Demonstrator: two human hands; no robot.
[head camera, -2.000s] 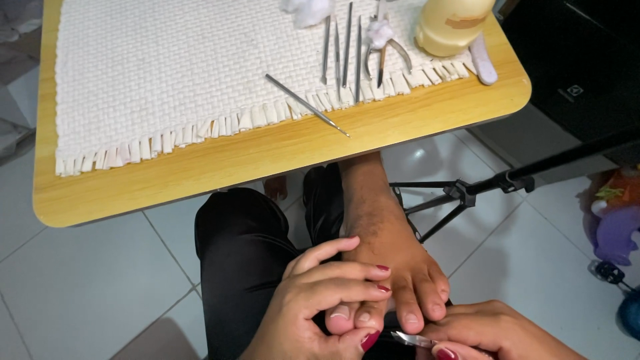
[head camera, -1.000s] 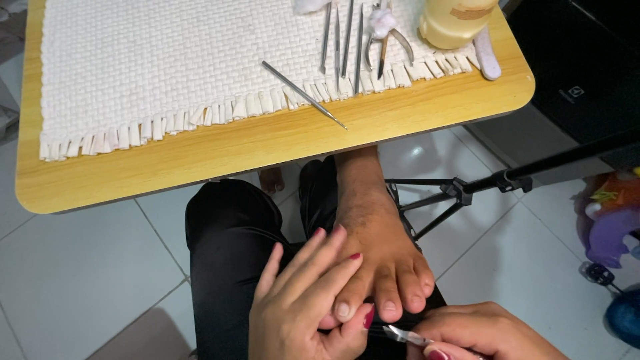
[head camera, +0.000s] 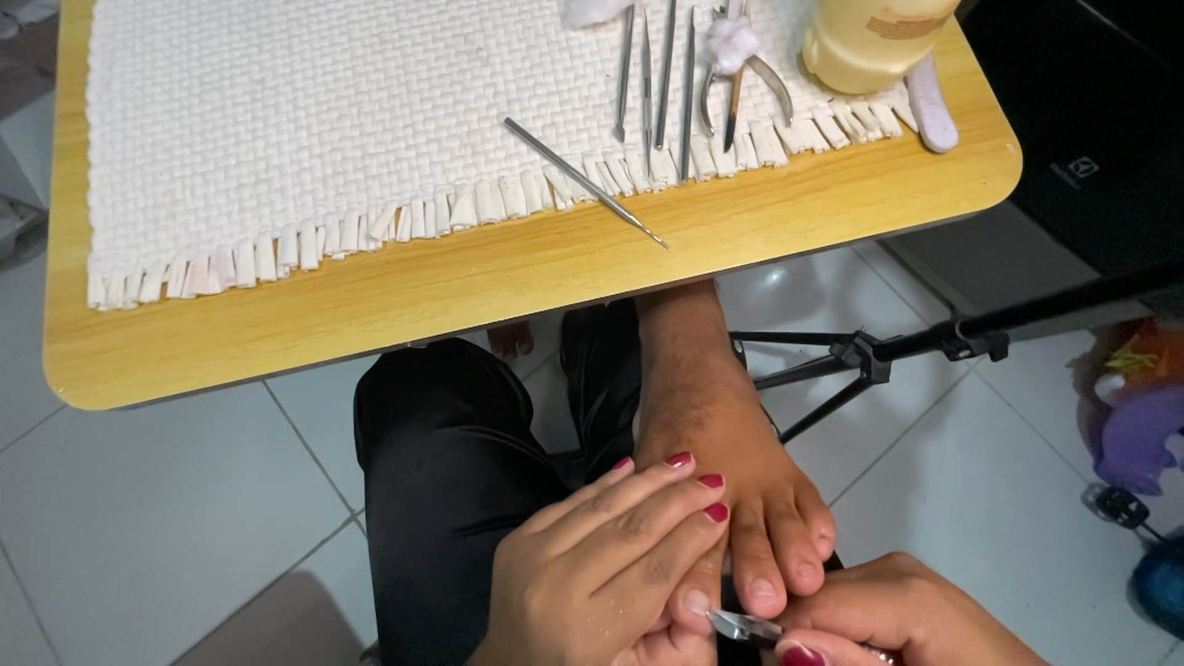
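Note:
A person's bare foot (head camera: 717, 435) rests across my lap, its toes toward me. My left hand (head camera: 601, 564) lies over the big-toe side of the foot, fingers spread across it, and holds a toe near its tip. In my right hand (head camera: 906, 610) is a metal cuticle nipper (head camera: 735, 626), its jaws touching the edge of the nail on the toe beside my left fingers. The nipper's handles are mostly hidden in my grip.
Above the foot stands a wooden table (head camera: 277, 342) with a fringed white woven mat (head camera: 305, 120). On it lie several metal tools, including a thin pick (head camera: 583, 180), another nipper (head camera: 772, 83) with cotton, a nail file (head camera: 930, 106) and a bottle (head camera: 869, 42). A black tripod (head camera: 860, 356) stands right.
My left hand's fingers, raised and spread a second ago, now lie lower and closer together over the foot. The nipper has come up against the toenail beside my left fingers.

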